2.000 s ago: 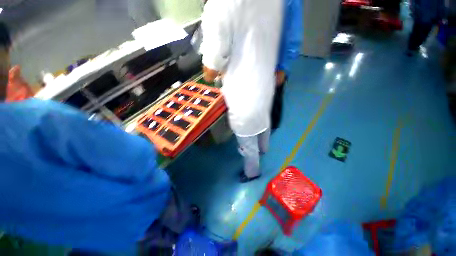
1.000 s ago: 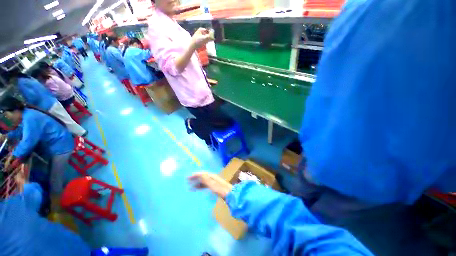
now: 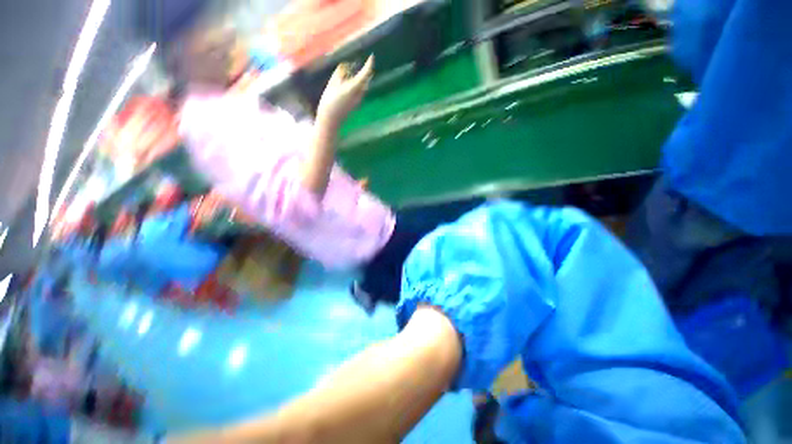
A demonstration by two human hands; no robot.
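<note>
The view is strongly blurred. A blue-sleeved arm comes in from the lower right, and the bare wrist and my right hand stretch to the lower left, smeared and partly cut off by the bottom edge. Fingers cannot be made out, nor whether anything is held. My left hand is not in view. The long green bench runs across the upper middle, beyond my arm, with small light marks on its surface. My visible arm does not appear to touch it.
A person in pink stands left of the bench with one hand raised. A person in blue is close at the right, above a blue stool. Blurred blue-clothed people line the left. Glossy blue floor lies between.
The view has tilted and blurred. My right arm appears larger and closer, its hand now at the bottom edge. The person in pink appears nearer; the cardboard carton is mostly hidden or gone from view.
</note>
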